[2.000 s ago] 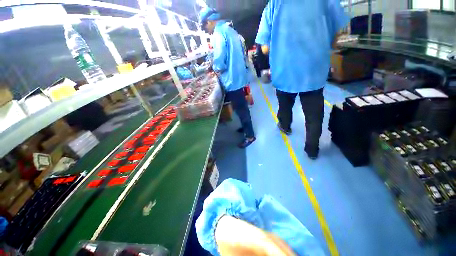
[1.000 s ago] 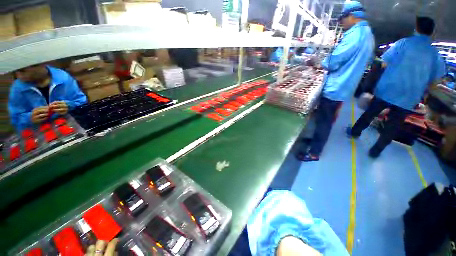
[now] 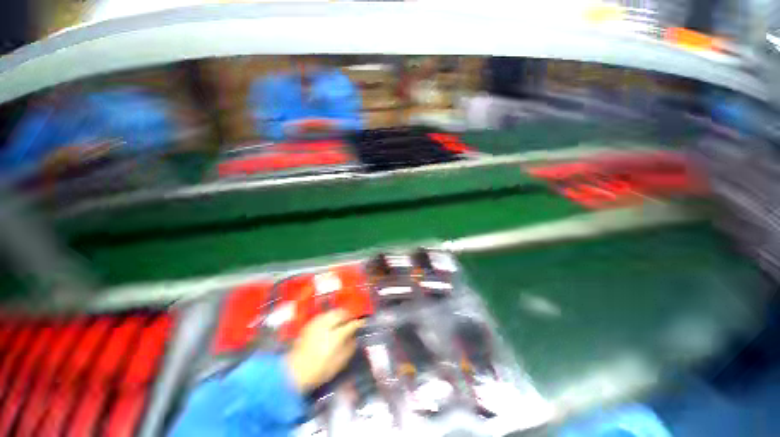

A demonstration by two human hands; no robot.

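Observation:
The frame is strongly blurred. The clear phone tray (image 3: pixel 513 375) lies in front of me on the line. Its back-left pockets show red-covered phones (image 3: pixel 244 316); other pockets show open black phones (image 3: pixel 398 277) with pale patches. My left hand (image 3: pixel 325 350) is over the tray's left-middle part, fingers at the lower edge of a red piece; blur hides whether it grips anything. My right hand is out of the picture; only a blue sleeve shows at the bottom right edge. Rows of red back covers (image 3: pixel 77 367) lie in a tray at the left.
A green belt (image 3: pixel 342 218) with pale edges runs across beyond the tray. Red pieces (image 3: pixel 607 179) lie on it at the right. Across it are a black tray (image 3: pixel 406 149), more red pieces and two people in blue (image 3: pixel 304 102). A white shelf (image 3: pixel 385 34) spans the top.
The view has swung left and down, bringing the tray, the left hand and the red cover rows further into view. The standing people and most of the blue floor have left the picture.

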